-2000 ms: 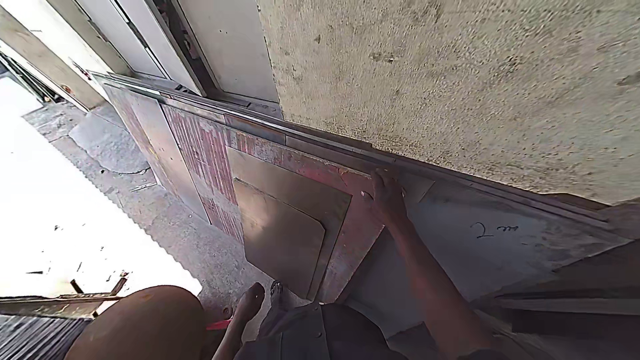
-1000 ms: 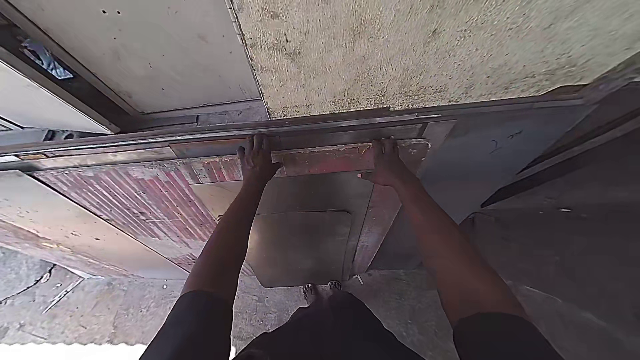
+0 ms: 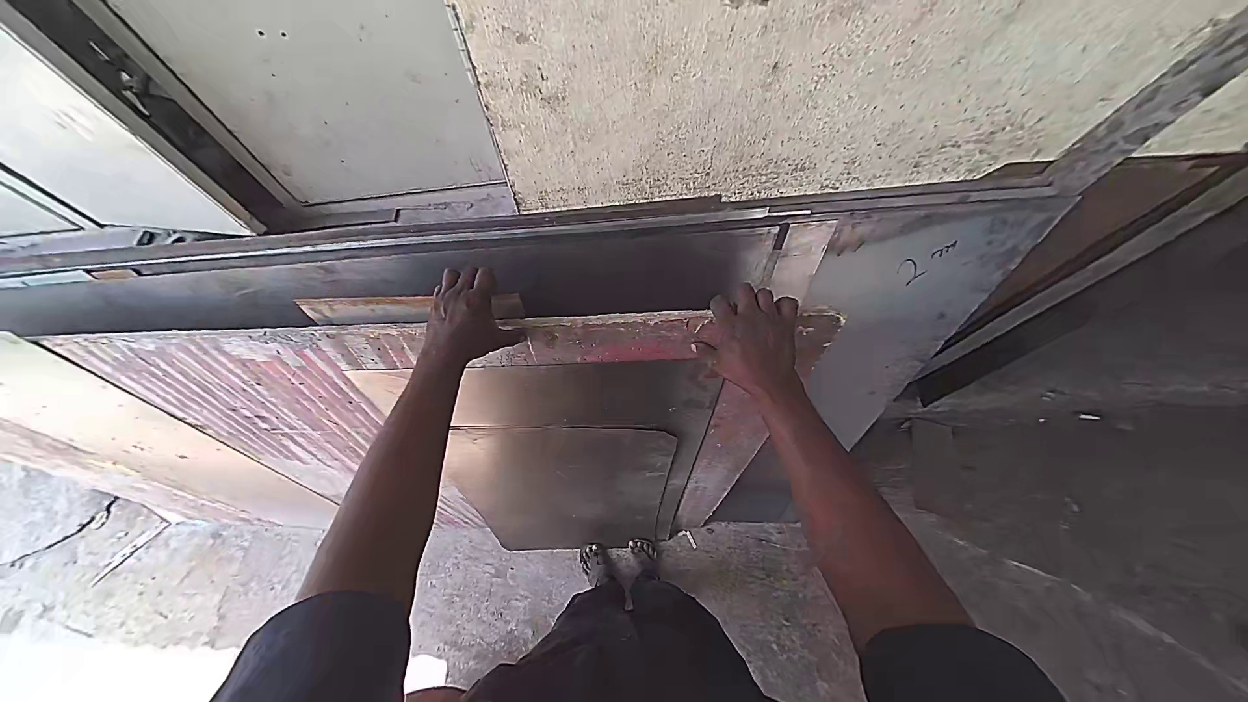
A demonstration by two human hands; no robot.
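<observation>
My left hand (image 3: 466, 317) grips the top edge of a worn board with reddish paint (image 3: 283, 390), fingers over the edge and thumb on its near face. Farther right, my right hand (image 3: 753, 336) holds the same edge in the same way. The board tilts away from the dark sheets (image 3: 624, 273) behind it, with a gap between them. Against its near face lean smooth metal-looking sheets (image 3: 565, 483), the front one with rounded corners. Behind the board, a small brownish strip (image 3: 370, 310) shows near my left hand. A grey sheet with handwritten marks (image 3: 877, 302) stands at the right.
A rough, pale panel (image 3: 829, 97) rises behind the stack, beside light door-like panels (image 3: 322, 88). A pale board (image 3: 146, 439) leans at the left. My feet (image 3: 619, 558) stand on the concrete floor (image 3: 741, 585) close to the sheets. Dark framing (image 3: 1053, 322) lies at the right.
My left hand, low and off the boards two seconds ago, has come up to the top edge. Since one second ago the reddish board has tipped toward me, widening the gap behind it.
</observation>
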